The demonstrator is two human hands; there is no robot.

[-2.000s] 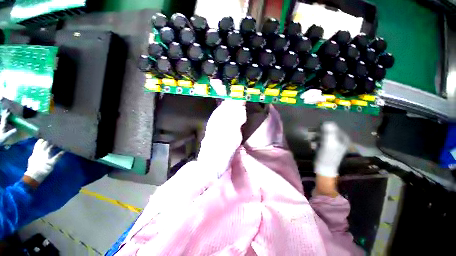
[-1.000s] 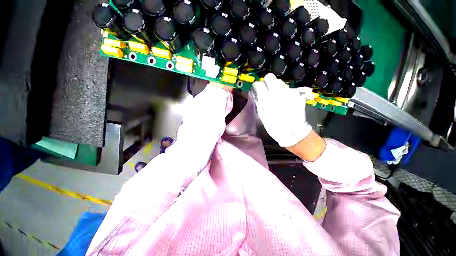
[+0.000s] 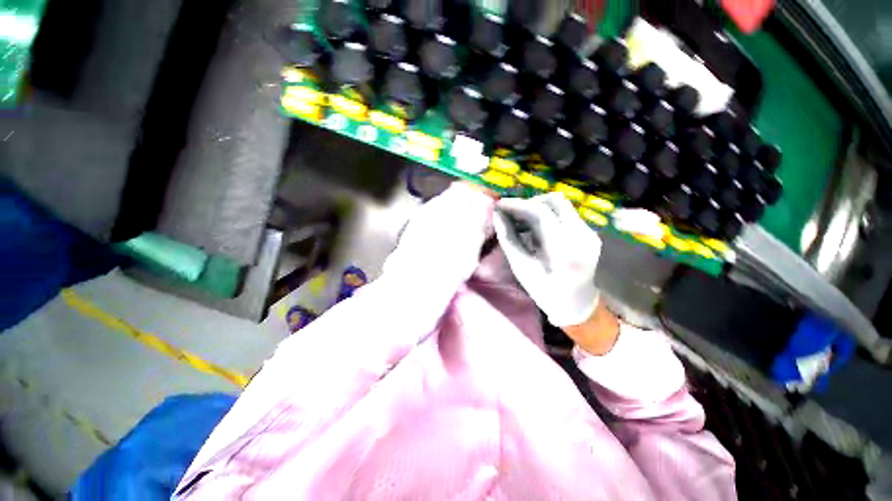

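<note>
The long green capacitor board (image 3: 386, 147) slants across the upper view, lower at its right end. It carries rows of black cylinders (image 3: 557, 147), with yellow blocks (image 3: 423, 146) and white parts (image 3: 470, 155) along its near edge. My left sleeve reaches the middle of this edge. Only a small bit of what may be my left hand (image 3: 488, 196) shows there; its grip is hidden. My right hand (image 3: 557, 250), in a white glove, is beside it at the near edge with curled fingers. Blur hides whether it grips anything.
Dark foam (image 3: 210, 147) lies left of the board. A white sheet (image 3: 680, 67) lies behind it, on the green bench side. A silver rail (image 3: 807, 284) runs at the right. Blue clothing (image 3: 161, 450) shows at lower left, and shoes (image 3: 352, 282) stand on the floor (image 3: 108, 367).
My right hand has come from the right side up to the board's near edge beside my left sleeve, then dropped slightly off the yellow blocks. The view has turned, so the board now slants.
</note>
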